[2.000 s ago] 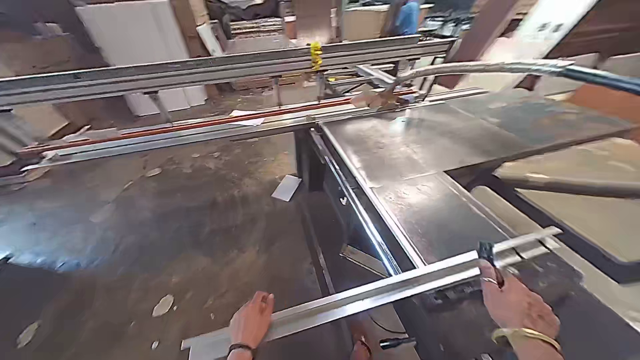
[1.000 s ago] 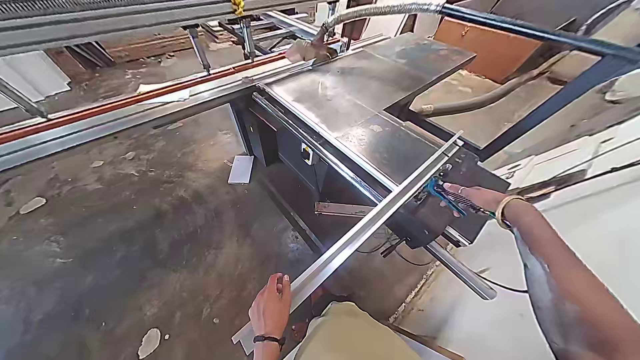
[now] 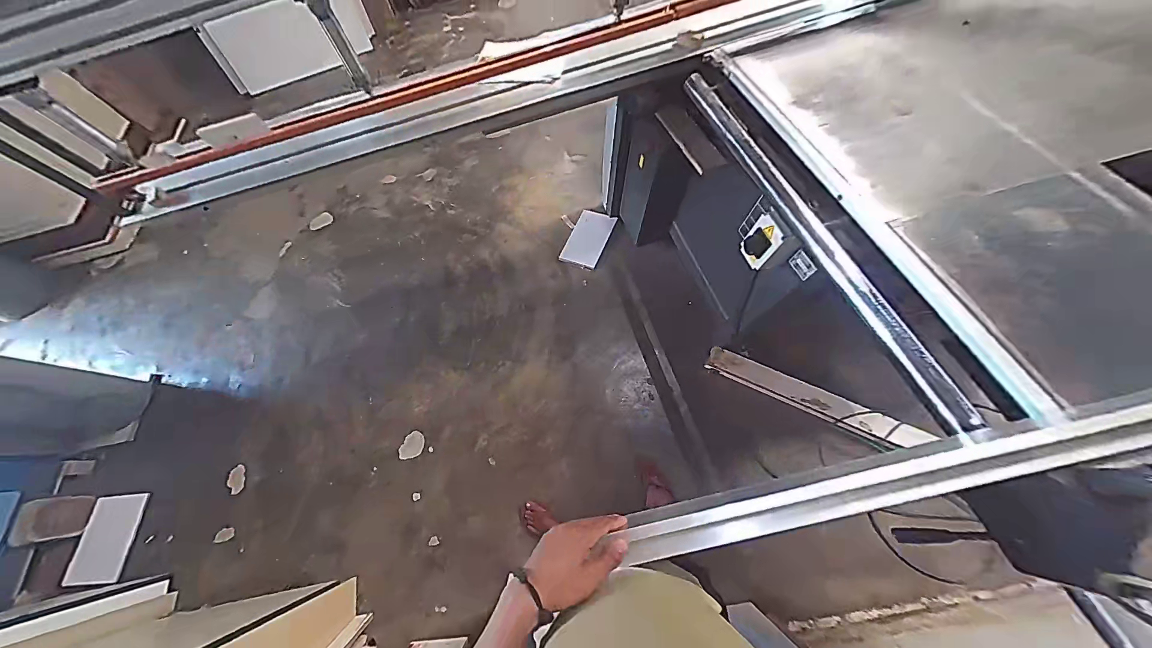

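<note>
My left hand (image 3: 576, 562), with a dark band on the wrist, grips the near end of a long aluminium fence bar (image 3: 837, 490). The bar runs from the bottom centre to the right edge, crossing the end of a round metal rail (image 3: 837, 261). That rail lies along the side of a panel saw's metal table (image 3: 1008, 162). My right hand is out of the picture, so its hold cannot be seen. Beneath the table stands the dark machine cabinet (image 3: 720, 261), with a black rotary switch (image 3: 759, 243) on a pale plate.
A long metal rail with an orange strip (image 3: 432, 90) spans the top. A white piece of board (image 3: 588, 239) lies on the concrete floor near the cabinet, and a wooden batten (image 3: 810, 391) is below the rail. Board panels (image 3: 279, 616) stand at bottom left. Feet show beside my left hand.
The view has swung left and down. My right hand, on a black handle and then at the bar's far end in the earlier frames, is out of view. My left hand stays on the bar.
</note>
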